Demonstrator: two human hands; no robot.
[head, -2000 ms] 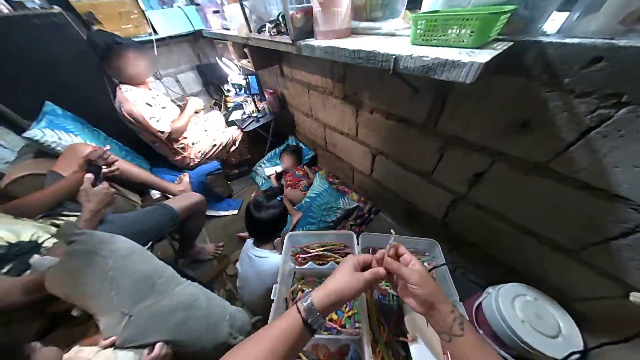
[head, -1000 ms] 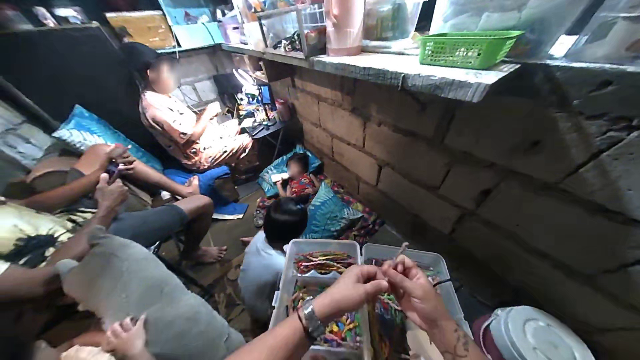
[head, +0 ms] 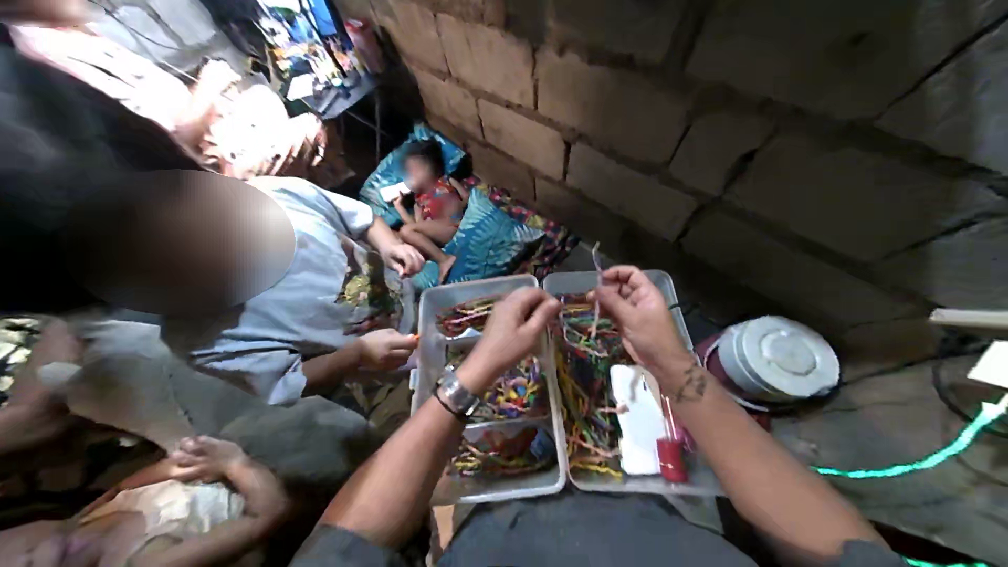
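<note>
My right hand pinches a thin pale cord, whose end sticks up above the fingers. My left hand, with a metal-banded watch at its wrist, has its fingertips closed close by; whether it grips part of a strand is unclear. Both hands are over a clear plastic compartment case at my lap. Its compartments hold bundles of colourful cords and small multicoloured pieces. A white card or flat box and a red spool lie in the right half.
A person in a light shirt sits at the left, hands near the case. Another small person reclines on blue patterned pillows beside the block wall. A lidded pail stands at the right. A green cord trails across the floor.
My hands have moved apart, the right one holding the cord. The seated person beside the case has turned and leaned toward it, hands now near its left edge. The view has tilted down.
</note>
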